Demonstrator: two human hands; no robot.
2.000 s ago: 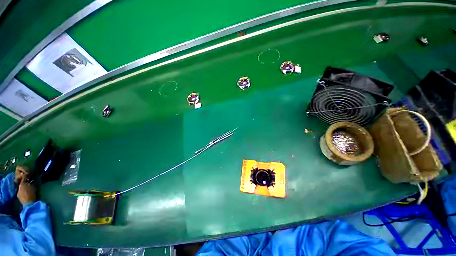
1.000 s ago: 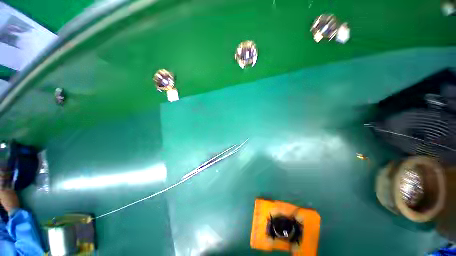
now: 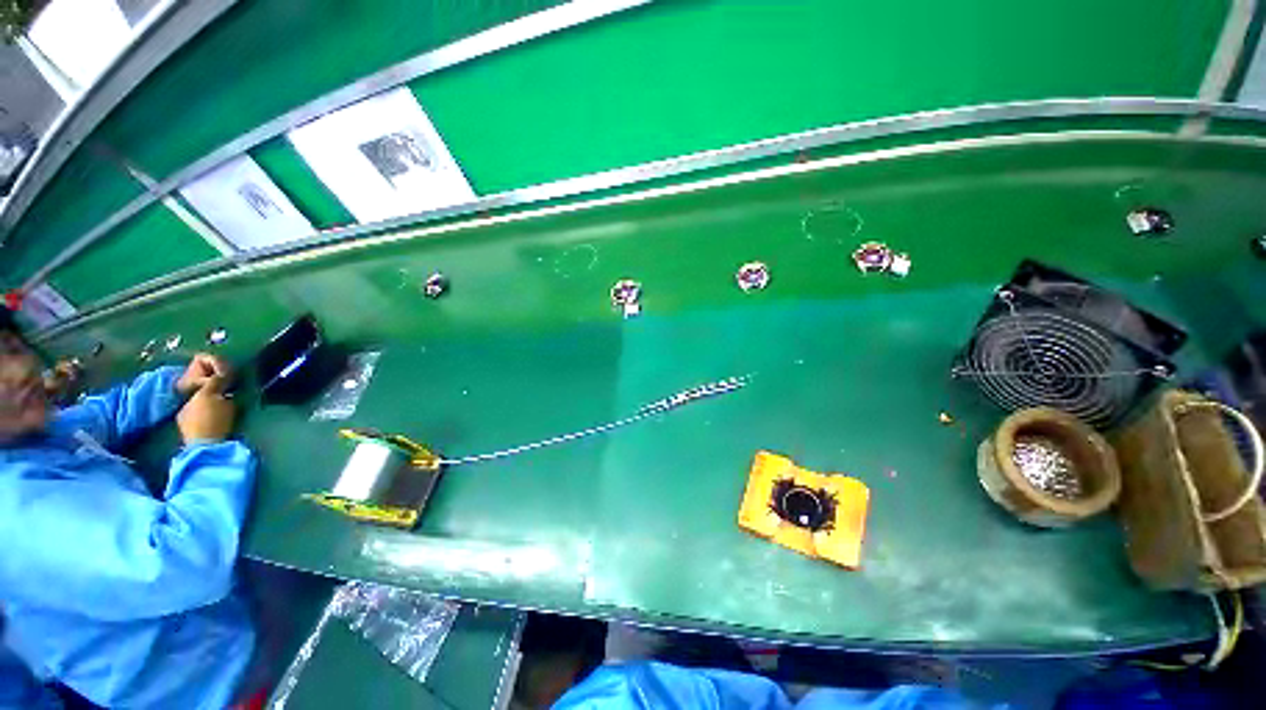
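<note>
An orange fixture (image 3: pixel 841 542) lies flat on the green mat, with a small black round part (image 3: pixel 803 508) with a spiky edge at its centre. Tweezers (image 3: pixel 705 394) lie along the free end of the thin solder wire (image 3: pixel 555 441). The wire runs left to a silver solder reel (image 3: pixel 364 473) in a yellow-edged frame. Neither of my hands is in view. Only blue sleeves of my smock show at the bottom edge.
Black fan (image 3: pixel 1048 364) with wire guard, tan pot (image 3: pixel 1051 469) of metal wool and brown stand (image 3: pixel 1180 486) stand at right. Small round assemblies (image 3: pixel 753 276) are spaced along the far strip. A person in blue (image 3: pixel 125 506) sits at left beside a black bin (image 3: pixel 299 364) and plastic bag (image 3: pixel 346 387).
The camera view has swung, now showing more of the left neighbour and the partition. The fixture, wire, tweezers and reel keep their places on the bench.
</note>
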